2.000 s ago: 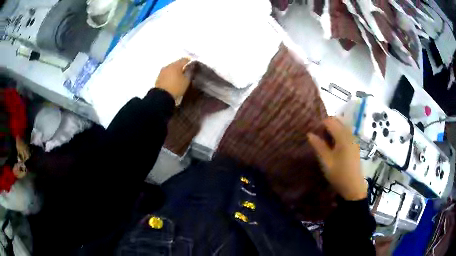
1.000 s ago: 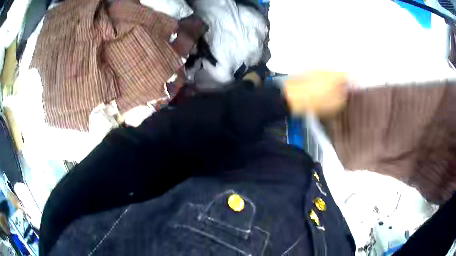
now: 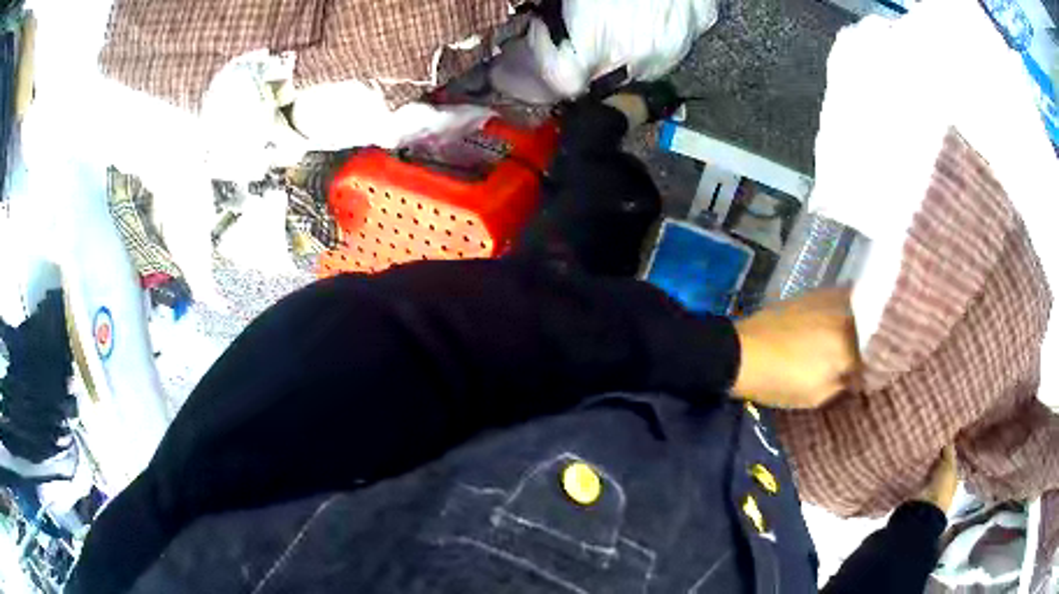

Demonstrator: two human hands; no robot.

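Observation:
A checked cloth piece (image 3: 929,395) in brown-maroon with white cloth (image 3: 888,128) against it hangs at the right, over the white table's edge. My left hand (image 3: 801,348) is closed on the edge where the check and the white meet; its fingertips are hidden by the cloth. My right hand (image 3: 946,478) is at the lower right, partly hidden by the checked cloth; its fingers lie against the cloth, and its grip cannot be made out.
A red perforated stool (image 3: 418,215) stands at left centre. A blue pedal-like plate (image 3: 699,265) sits below the table. More checked cloth (image 3: 221,46) and white pieces lie at upper left. Speckled grey floor (image 3: 761,70) shows at the top.
The view swung left, then partly back. The red stool and blue plate now show. My left hand stays on the cloth edge, and my right hand now shows at the lower right.

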